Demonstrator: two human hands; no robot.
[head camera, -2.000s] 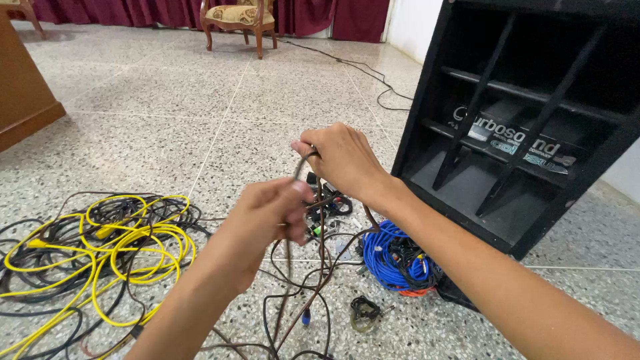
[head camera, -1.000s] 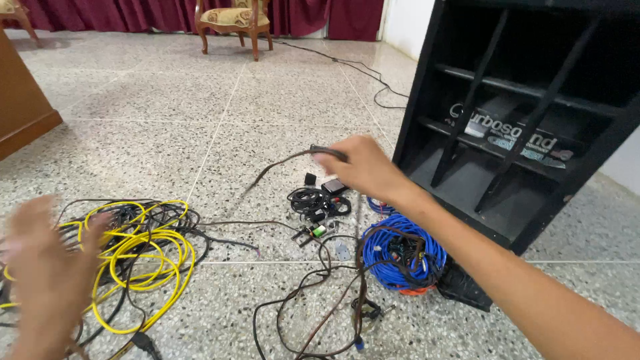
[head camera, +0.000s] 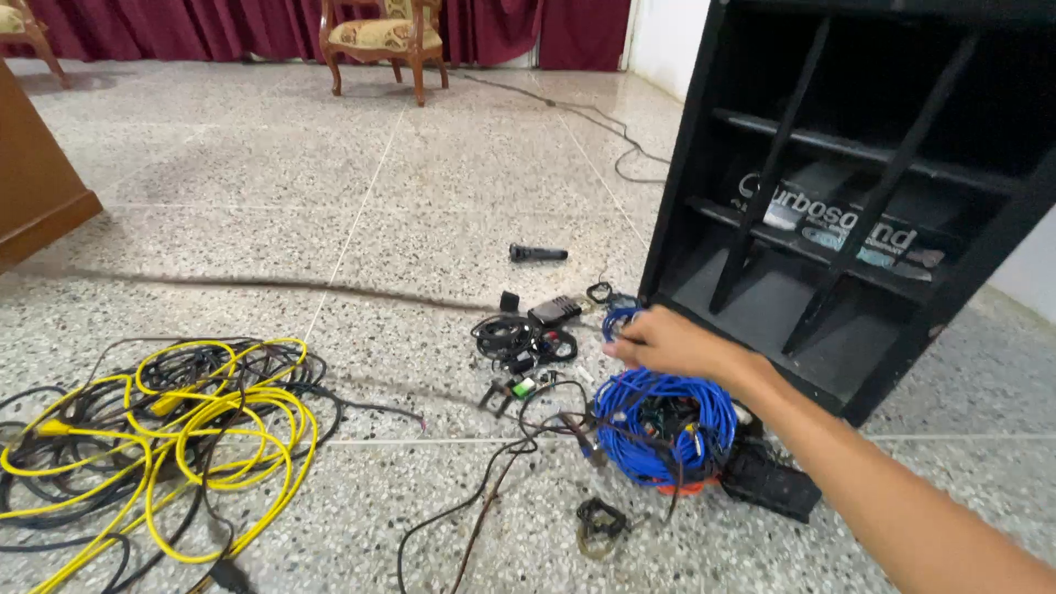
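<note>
My right hand (head camera: 660, 342) is above the coiled blue cable (head camera: 664, 429), with its fingers pinched together. A dark cable (head camera: 330, 287), blurred and raised over the floor, stretches from the left edge toward my right fingertips; its last stretch by the hand is hard to make out. My left hand is out of view. Left of the right hand lie small black coiled cables (head camera: 503, 334) and a small dark box-shaped device (head camera: 554, 311). A black handheld microphone (head camera: 538, 253) rests farther back. Loose thin dark cables (head camera: 487, 487) lie nearer me.
A tangled heap of yellow and black cables (head camera: 239, 437) covers the left floor. A large black speaker cabinet (head camera: 825, 157) stands at right. A small dark coil (head camera: 601, 520) lies in front of the blue one. A wooden chair (head camera: 384, 37) and brown wooden furniture (head camera: 37, 165) stand beyond.
My left hand has gone out of view past the left side. My right hand has moved right and lower, over the blue coil. The dark cable now stretches across toward the left edge.
</note>
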